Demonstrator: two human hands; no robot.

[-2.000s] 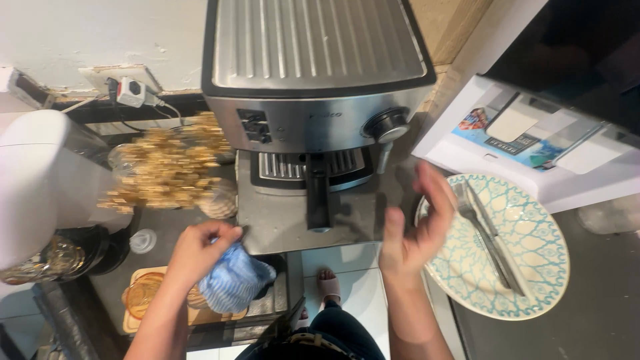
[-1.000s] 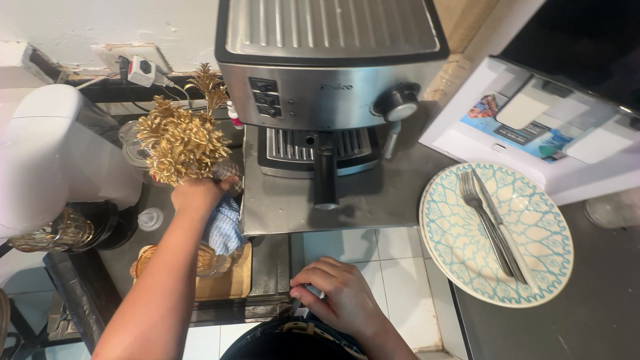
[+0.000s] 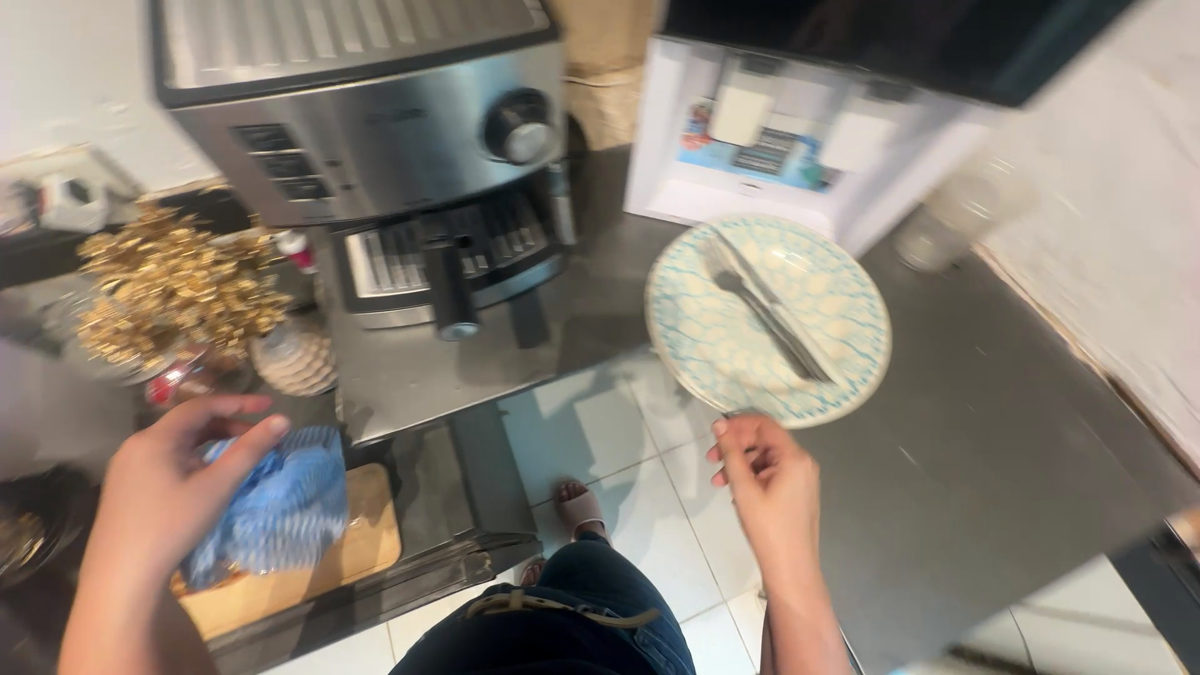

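My left hand is over a blue-and-white striped cloth, its thumb and fingers apart. The cloth lies bunched on a wooden board and hides much of it. My right hand has curled fingers by the near rim of a patterned plate. Something small and dark shows at its fingertips; whether the hand grips it cannot be told. On the plate lie a fork and a knife, side by side. Left of the plate stands a steel espresso machine with its portafilter handle pointing toward me.
Gold artificial flowers and a ribbed pale object stand left of the machine. A white dispenser is behind the plate, with a clear glass beside it. The dark counter extends right. Tiled floor shows between the counters.
My left hand has moved from beside the gold flowers to the cloth, which now covers more of the board. My right hand is now beside the plate. The view has turned.
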